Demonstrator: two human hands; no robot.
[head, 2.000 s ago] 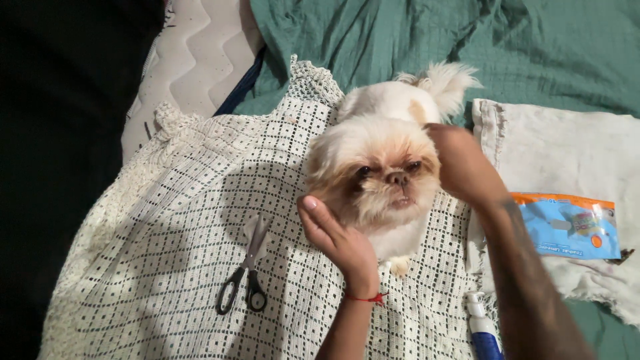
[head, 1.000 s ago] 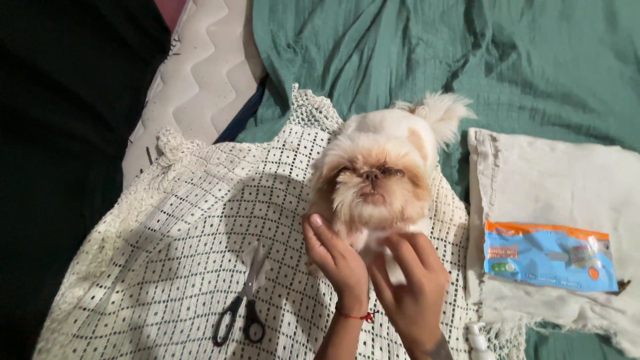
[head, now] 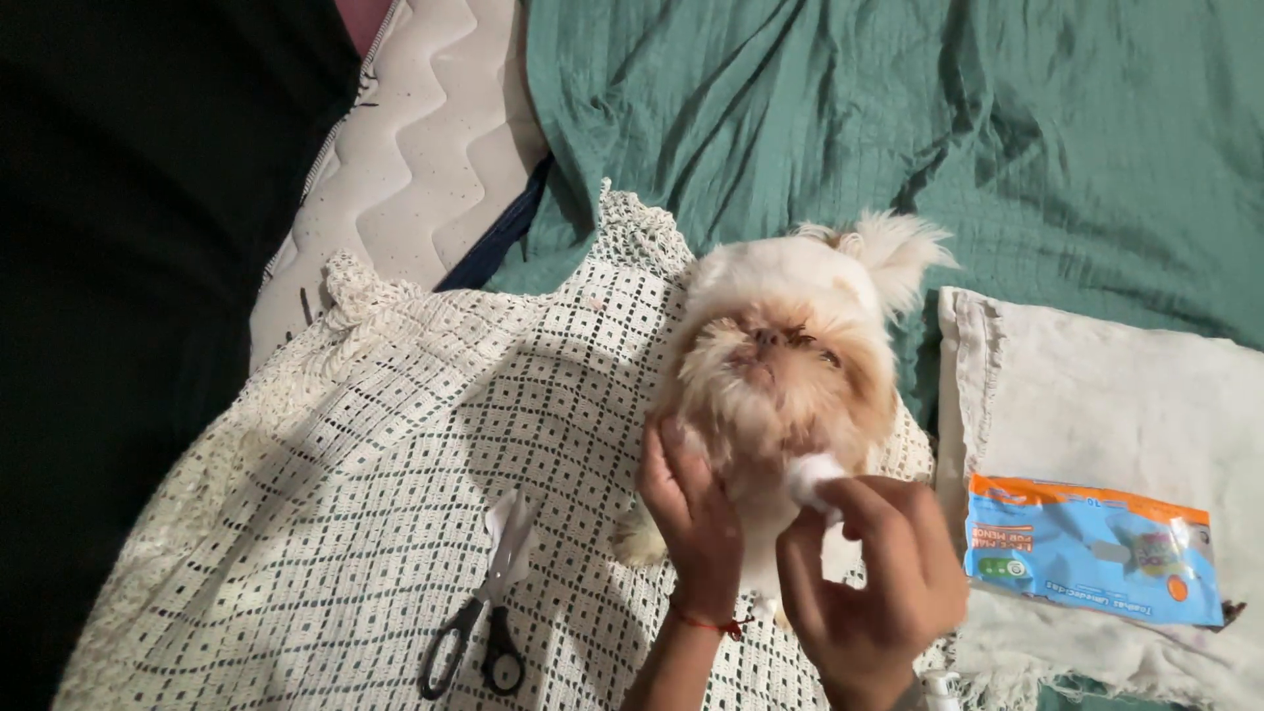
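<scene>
A small dog (head: 780, 395) with cream and tan fur sits on a white crocheted cloth (head: 395, 474), its muzzle tilted up. My left hand (head: 691, 504), with a red string bracelet at the wrist, rests against the fur at the side of its face, fingers up; it grasps no tool. My right hand (head: 874, 573) pinches a small white wad (head: 815, 479), perhaps cotton or a wipe, against the fur below the chin. Black-handled scissors (head: 484, 612) lie on the crocheted cloth to the left, with a whitish scrap under the blades.
A blue and orange wet-wipe packet (head: 1096, 553) lies on a folded white cloth (head: 1136, 385) at the right. A bottle's white cap (head: 940, 686) shows at the bottom edge. Behind are a green sheet (head: 741, 109) and a bare mattress part (head: 434, 138).
My right hand has come from beside the dog's head to below its chin, where the white wad now shows. The dog's muzzle has tipped upward. My left hand stays by its face.
</scene>
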